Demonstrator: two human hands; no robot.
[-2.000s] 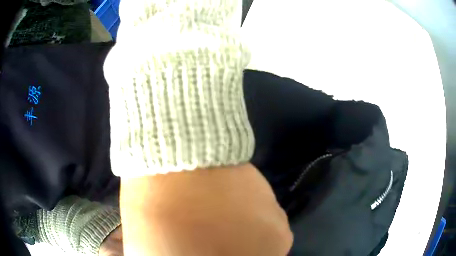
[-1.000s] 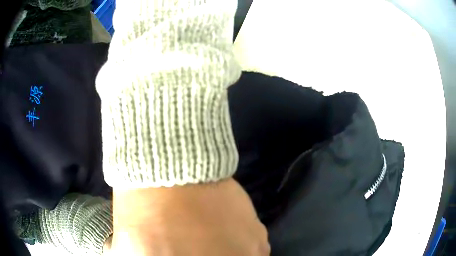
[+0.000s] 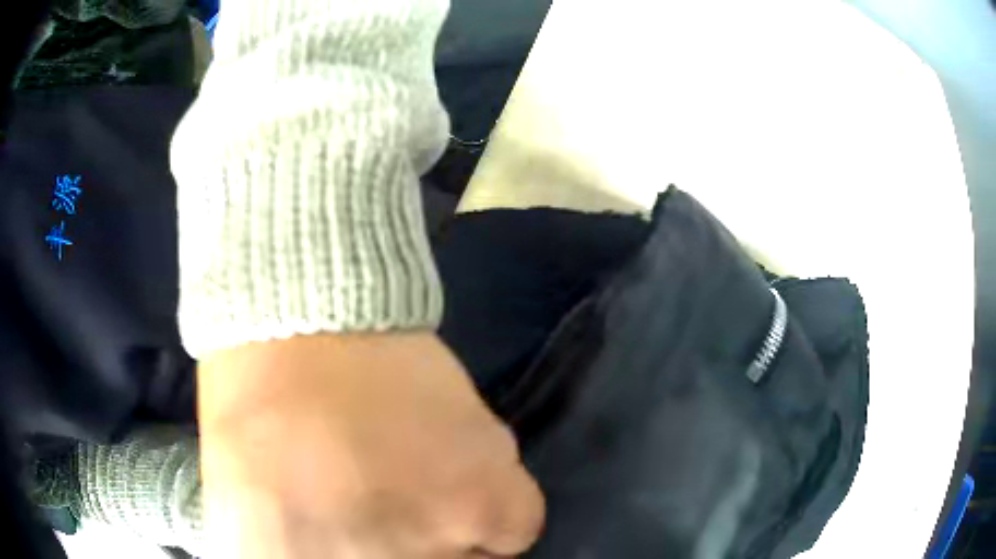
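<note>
A black, slightly shiny bag shell (image 3: 677, 426) lies on the cream-white board, its open mouth and matte inner cloth (image 3: 535, 262) towards the upper left. A short silver zipper (image 3: 771, 336) shows on its right part. My left hand (image 3: 360, 448) comes down from the top in a ribbed, pale knit cuff, back of the hand up, against the bag's left side. Its fingers are curled under and cut off by the bottom edge, so its grip is hidden. My right arm shows only as a knit cuff (image 3: 137, 491) at lower left; the right hand is hidden behind my left hand.
The cream-white board (image 3: 830, 142) has a rounded right edge. My dark apron (image 3: 109, 328) with blue characters fills the left. Dark cloth (image 3: 491, 44) with a thin loose thread is at the top. A blue plastic edge (image 3: 953, 519) is at lower right.
My left hand and cuff have moved left. The bag has shifted left with its rim folded up to a peak; the inner zipper line no longer shows. More of the board's left edge is uncovered.
</note>
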